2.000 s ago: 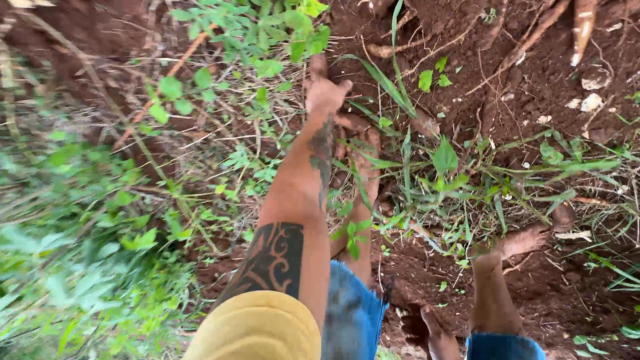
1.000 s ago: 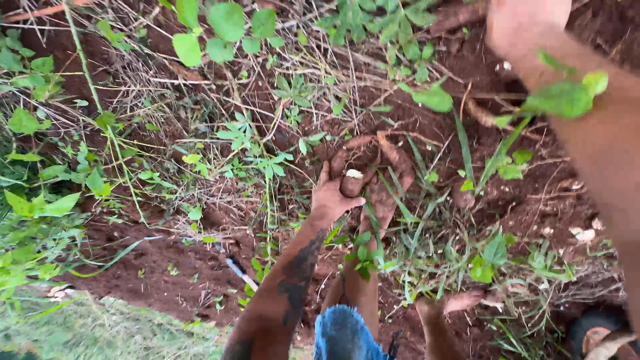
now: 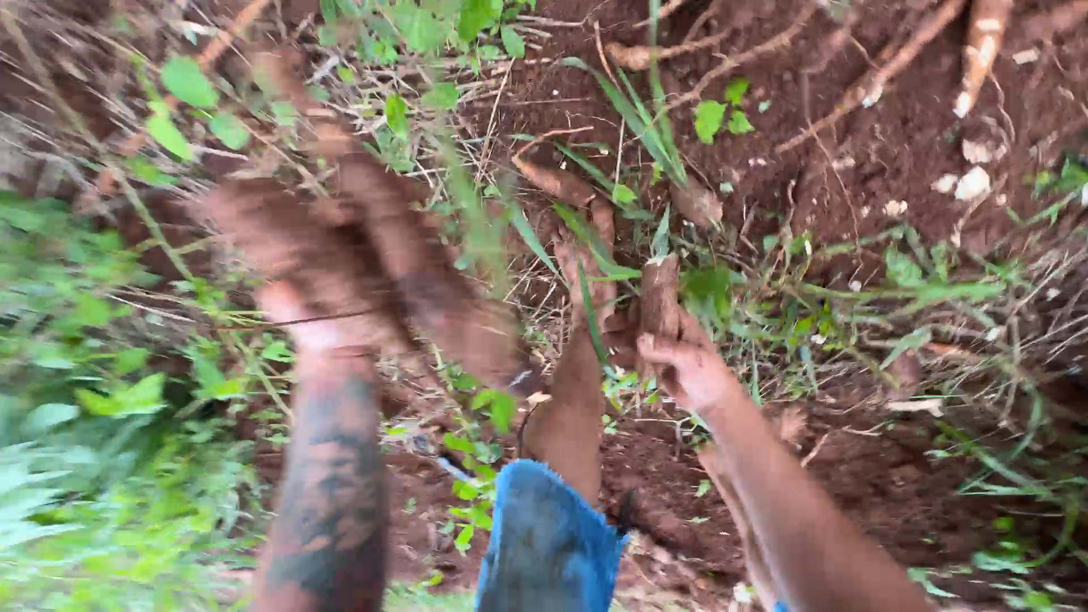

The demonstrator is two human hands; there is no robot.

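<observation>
Blurred by motion, my left hand [image 3: 310, 268], at the end of a tattooed forearm, grips a long soil-covered tuber [image 3: 425, 263], which looks like cassava. The tuber slants from the upper left down toward the middle, and its lower end is by a bare leg. My right hand [image 3: 688, 357] is closed around a shorter, thick brown tuber piece [image 3: 660, 297] with a pale upper end, held roughly upright. Between the two hands a bare foot [image 3: 586, 263] stands among grass blades. Another reddish root [image 3: 552, 180] lies just beyond the foot.
Long thick roots [image 3: 986, 51] stick out of the red soil at the upper right, with pale fragments [image 3: 971, 183] below them. Green leafy plants [image 3: 110, 340] and dry stems fill the left side. Blue frayed denim [image 3: 548, 544] covers the knee at the bottom centre.
My left hand has come up from beside the foot, where it was on a tuber with a white end. My right hand has moved from the upper right to beside the foot and now holds a tuber piece.
</observation>
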